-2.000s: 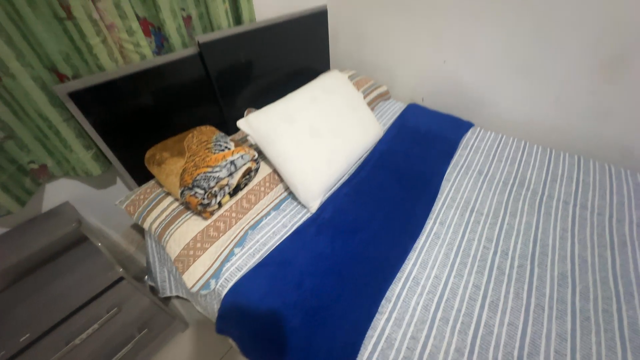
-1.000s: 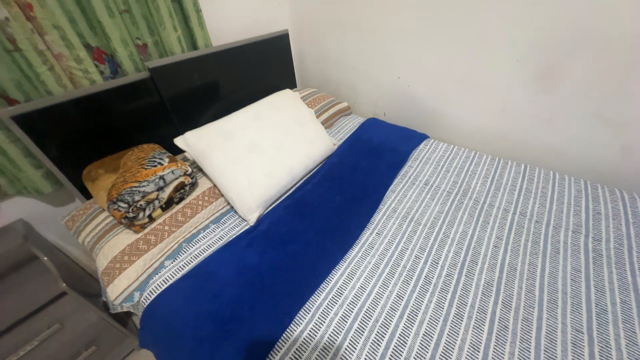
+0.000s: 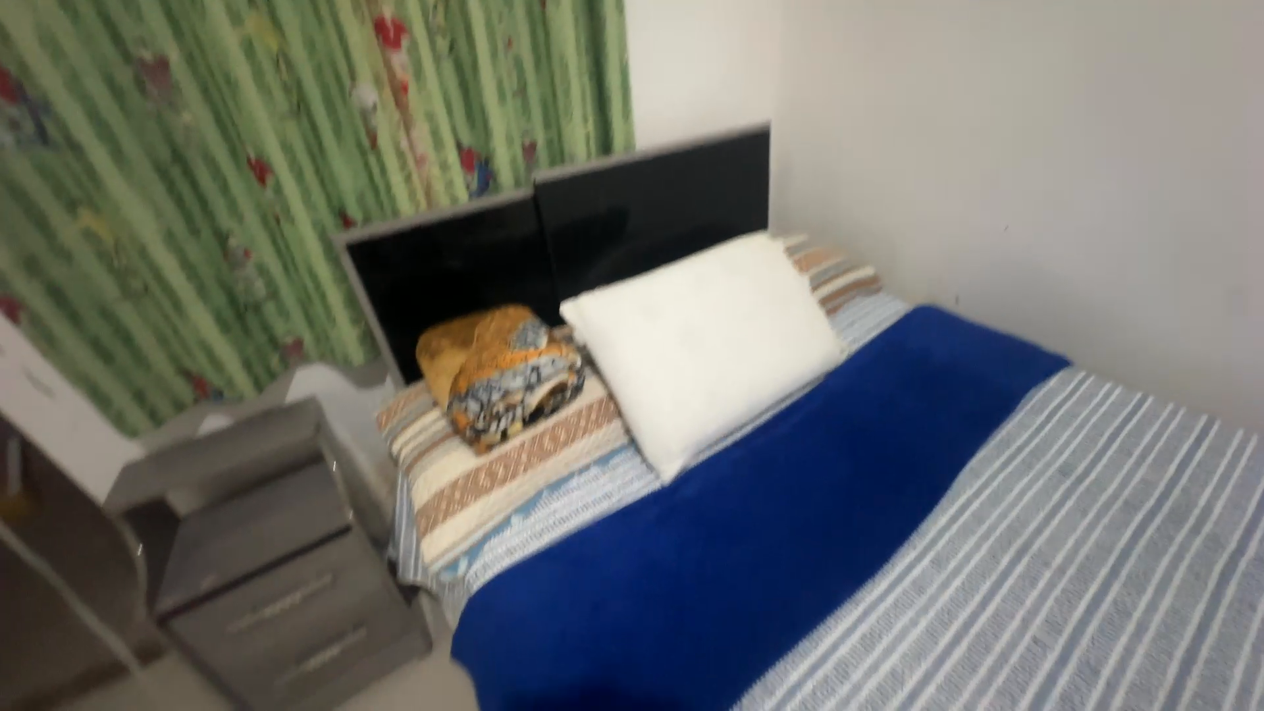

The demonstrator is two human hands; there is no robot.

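Observation:
Neither my left hand nor my right hand shows in the head view. A white pillow [image 3: 706, 346] lies tilted near the headboard, partly over a striped, patterned pillow [image 3: 523, 474]. Left of it, a folded orange, black and grey patterned blanket [image 3: 504, 375] rests on that same striped pillow. A blue blanket band [image 3: 750, 553] runs across the bed beside the white pillow. Over the rest of the bed spreads a blue and white striped bedspread [image 3: 1066, 573].
A black headboard with a grey frame [image 3: 652, 212] stands behind the pillows. Green patterned curtains [image 3: 247, 178] hang at the back left. Left of the bed stands a grey nightstand [image 3: 286, 563] with drawers. A pale wall [image 3: 1037, 178] borders the bed's far side.
The view has swung left and up, bringing more of the curtains and nightstand into sight. The pillows and blankets on the bed have not plainly moved.

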